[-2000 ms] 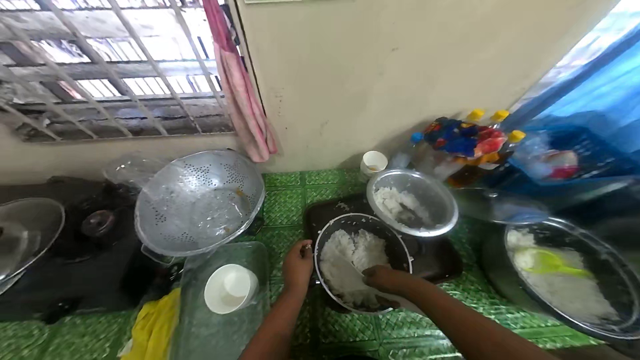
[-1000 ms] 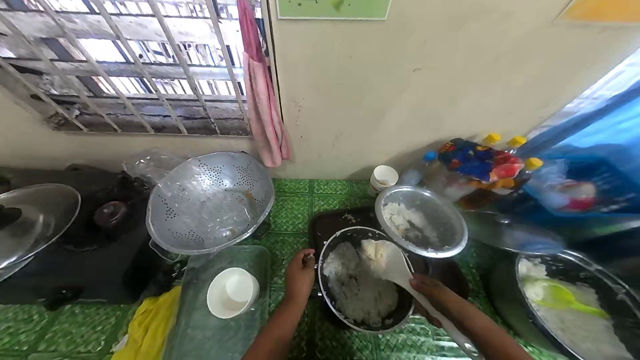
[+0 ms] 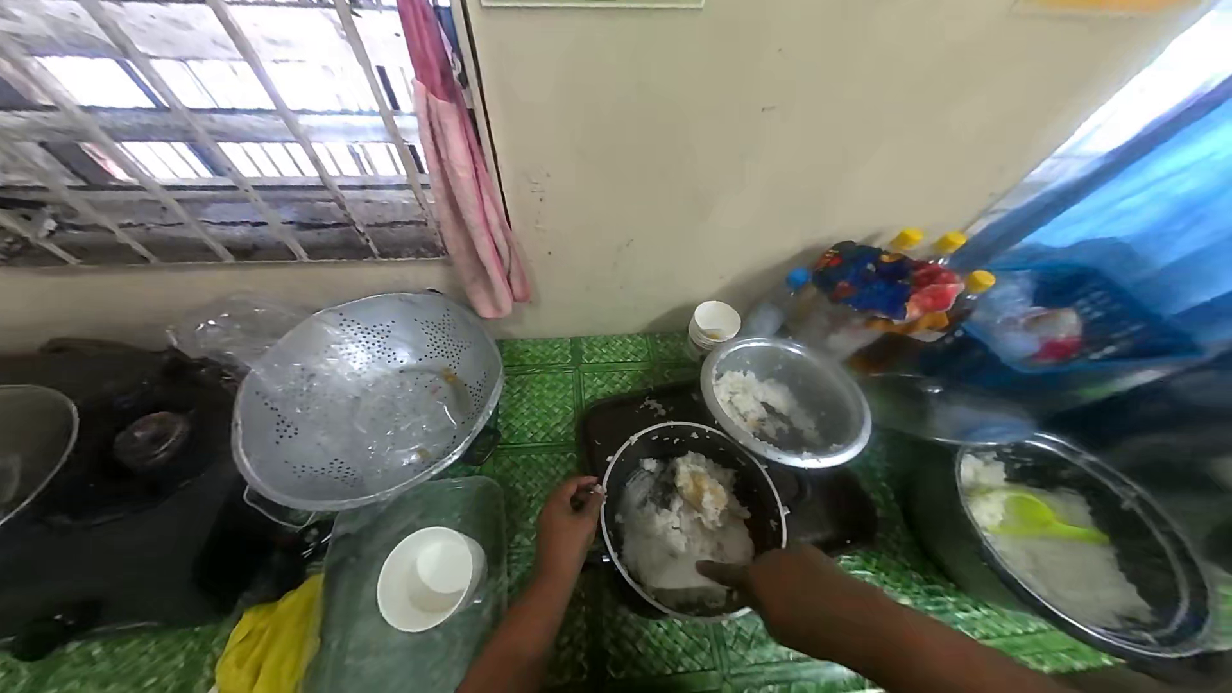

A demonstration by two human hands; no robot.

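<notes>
A dark pot with a light rim (image 3: 782,510) holds white rice (image 3: 664,510) with a yellowish lump (image 3: 703,489) on top. My left hand (image 3: 568,520) grips the pot's left handle. Over the right front of the pot is my right hand (image 3: 789,592), its index finger extended along a pale, blurred rice paddle (image 3: 688,568) that dips into the rice; the paddle's handle is hidden by the hand. Touching or just over the pot's back right edge, a metal bowl (image 3: 847,428) contains some rice. Both stand on a dark tray (image 3: 837,515).
Left of the pot are a metal colander (image 3: 279,462) with clear plastic, a glass dish (image 3: 356,616) holding a white bowl (image 3: 404,587), a yellow cloth (image 3: 269,650) and a black stove (image 3: 106,539). White cups (image 3: 714,322), bottles (image 3: 905,241), a blue basket (image 3: 1145,308) and a large rice pot (image 3: 1011,606) stand rightward.
The paddle, raised over the pot's right side with rice on it a second ago, is now down in the pot. A yellowish lump lies on the rice. My left hand stays at the handle.
</notes>
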